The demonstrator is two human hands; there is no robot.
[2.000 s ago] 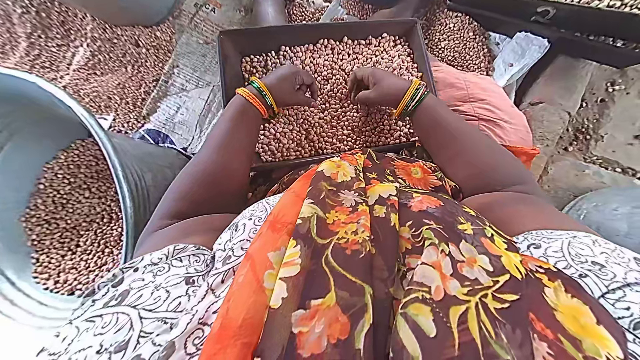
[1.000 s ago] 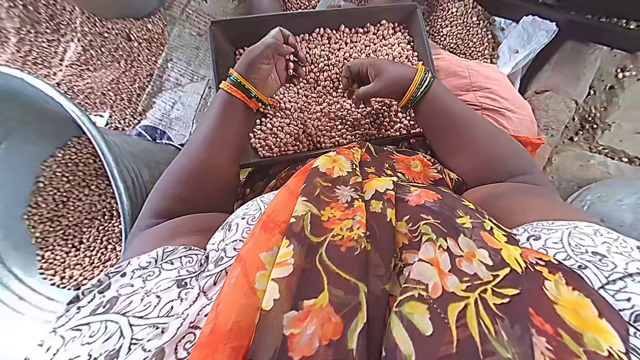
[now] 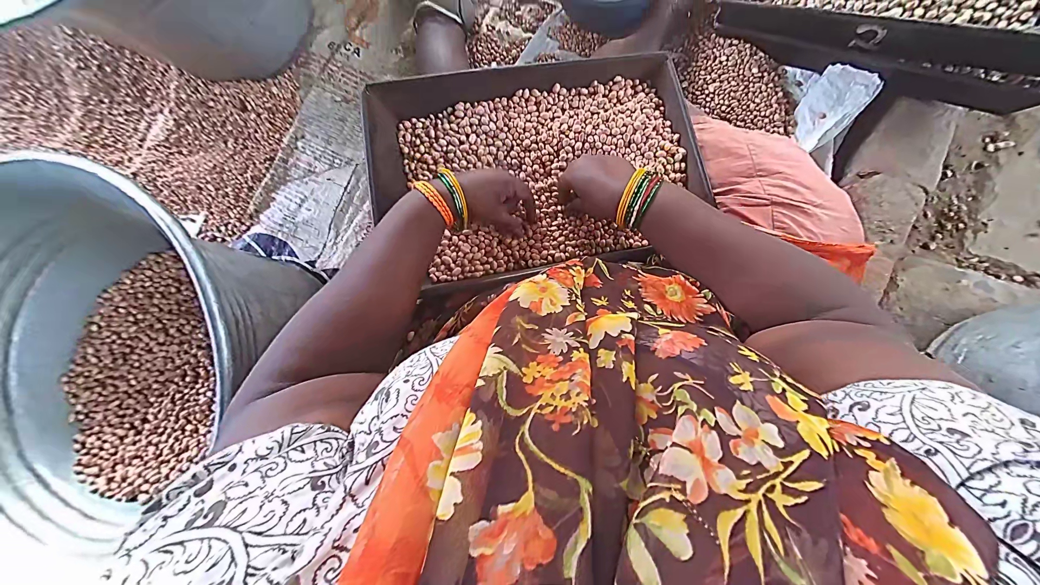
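Note:
A dark rectangular tray (image 3: 378, 138) lies across my lap, spread with small brownish-pink nuts or beans (image 3: 520, 122). My left hand (image 3: 500, 201), with orange, yellow and green bangles at the wrist, is low over the nuts left of the tray's middle, fingers bent and pointing down into them. A short way to its right is my right hand (image 3: 591, 185), its fingers curled down at the nuts. Whether either hand has a nut between its fingers cannot be told, since the fingertips are partly hidden.
A metal bucket (image 3: 268, 292) holding more nuts (image 3: 142, 382) leans at the left. Loose nuts (image 3: 162, 130) cover the ground behind it. Another person's leg (image 3: 439, 41) shows beyond the tray. A second dark tray (image 3: 796, 41) is at the upper right, a metal vessel (image 3: 995, 349) at the right edge.
My left hand, raised with the palm turned up one second ago, has come down onto the nuts near the middle of the tray, closer to my right hand.

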